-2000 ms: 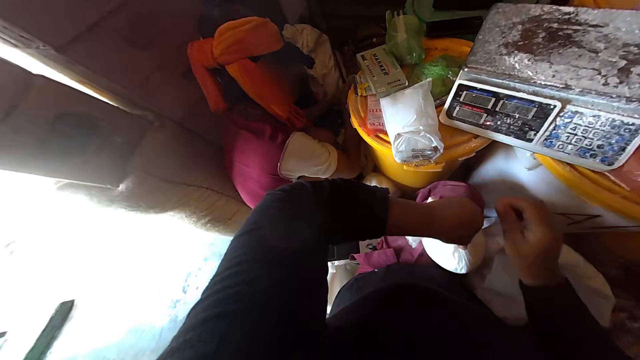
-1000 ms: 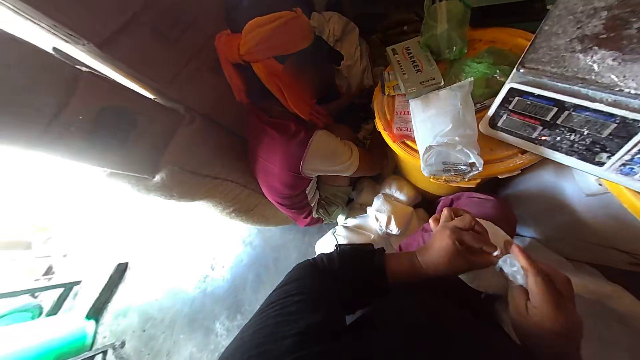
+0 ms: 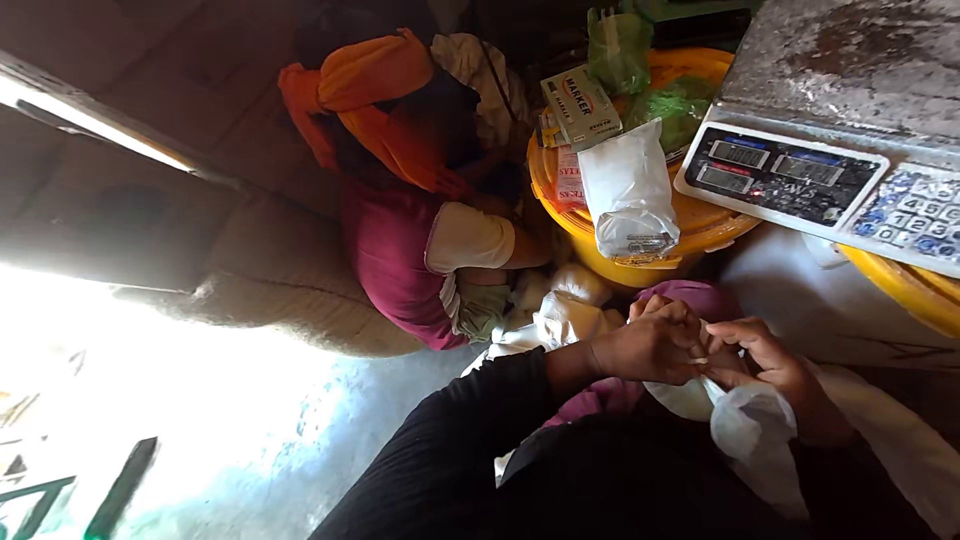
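Observation:
My left hand pinches the gathered neck of a white plastic bag at the lower right of centre. Close beside it, my right hand holds the same neck with bent fingers. The bag's loose, translucent top flares out under my right hand, and its rounded, filled part lies below my left hand. A purple cloth shows just behind my hands. Other filled plastic bags rest to the left of my left hand.
A person in an orange headscarf sits at left of centre beside large sacks. A yellow lidded bucket carries a marker box, a white packet and green plastic bags. A digital scale stands at right.
My hands have come closer together at the bag's neck since a second ago, and more of its loose top now shows. The view has swung about, uncovering the white bags on the left.

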